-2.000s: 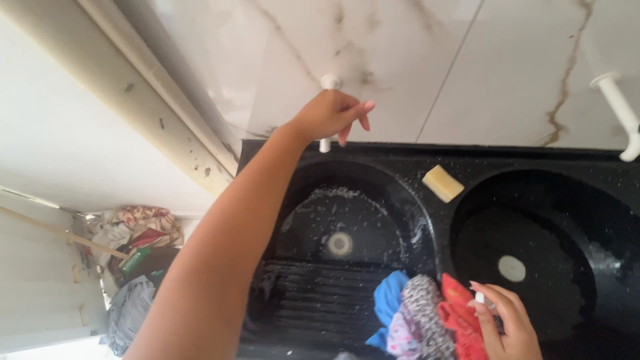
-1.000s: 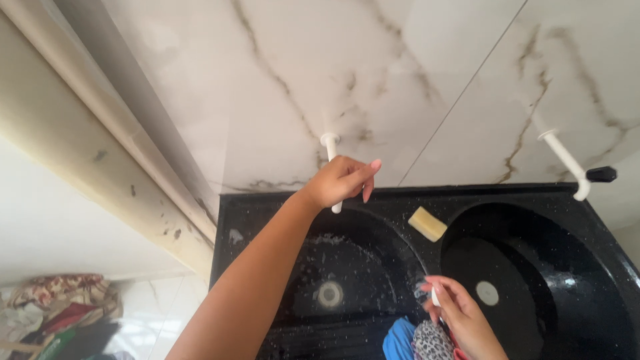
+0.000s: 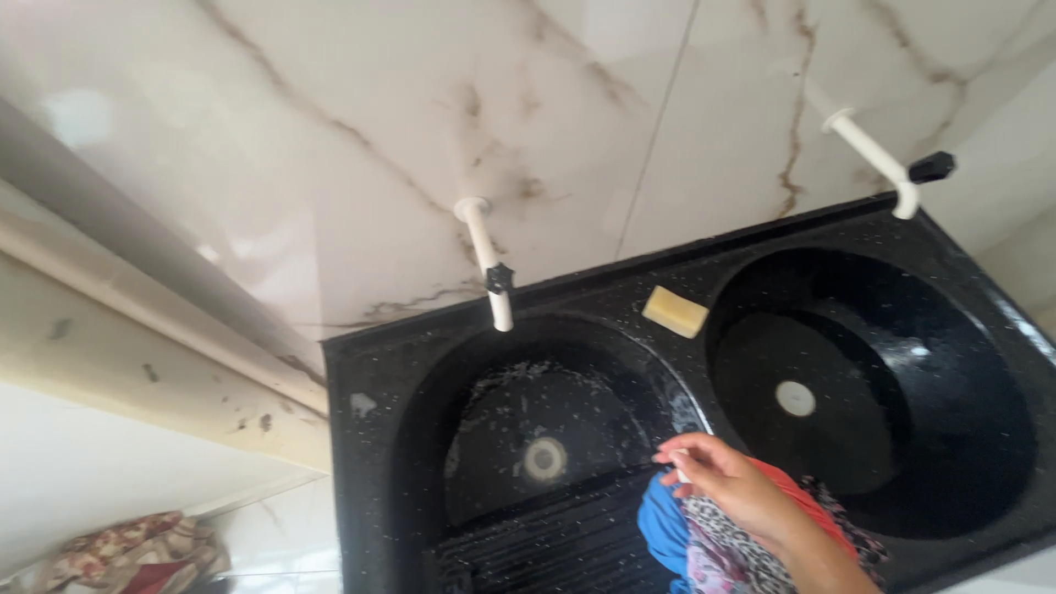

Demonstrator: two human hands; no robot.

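Observation:
My right hand [image 3: 730, 487] is above a pile of wet-looking clothes, holding a small white object [image 3: 681, 466] between thumb and fingers; what it is cannot be told. Under the hand lie a blue cloth [image 3: 662, 524], a leopard-patterned cloth [image 3: 718, 536] and a red cloth [image 3: 796, 495], beside the ribbed washboard part [image 3: 544, 549] of a black double laundry sink [image 3: 359, 478]. My left hand is out of the frame. A white plastic tap [image 3: 481, 239] with a black handle hangs over the left basin, where some suds show around the drain.
A yellow soap bar [image 3: 676, 312] rests on the divider between the basins. Another white tap [image 3: 870, 148] sticks out from the marble-look wall at the right. Patterned fabric [image 3: 124, 557] lies in a heap at the lower left, below a pale stained ledge [image 3: 165, 363].
My left hand, earlier at the left tap, has left the view, and the tap's black handle now shows. My right hand still holds the white object over the clothes. The view has shifted.

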